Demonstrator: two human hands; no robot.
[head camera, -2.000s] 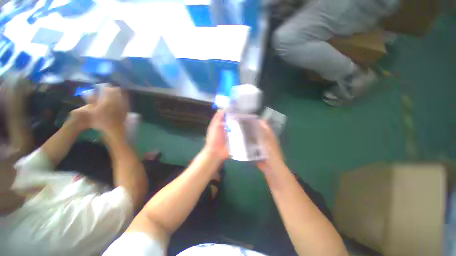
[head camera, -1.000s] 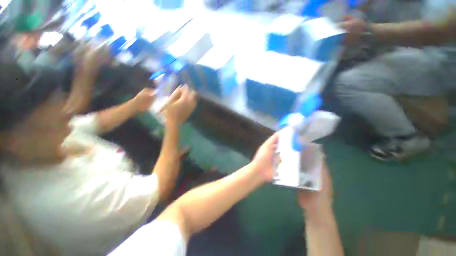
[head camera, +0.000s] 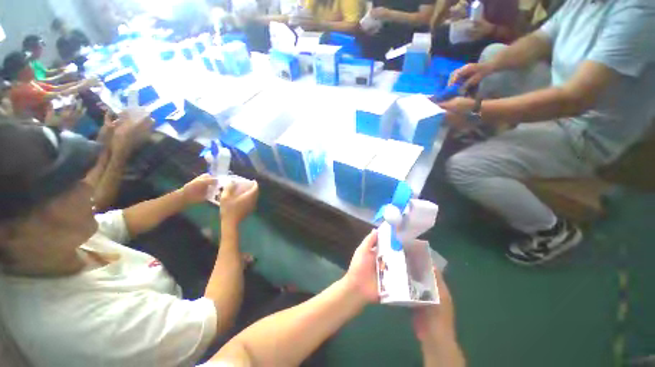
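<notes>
A mini fan unit is held up in front of me, with blue blades (head camera: 402, 195) and a white hub and neck at its top. Its white boxy base (head camera: 393, 267) is open on one side, with a small dark bundle at the bottom of the hollow. A small brown picture shows on the base's left face. My left hand (head camera: 365, 269) grips the base's left side. My right hand (head camera: 436, 315) holds it from the lower right, its fingers partly hidden behind the base.
A white-topped table (head camera: 312, 188) bears rows of blue and white retail boxes (head camera: 366, 173). A seated worker (head camera: 108, 287) on my left holds a similar fan unit (head camera: 224, 179). Another person (head camera: 546, 122) sits across the corner at right. The floor is green.
The view has turned up and left, showing more table and workers. The fan unit sits slightly lower and further left in the picture, still in both hands.
</notes>
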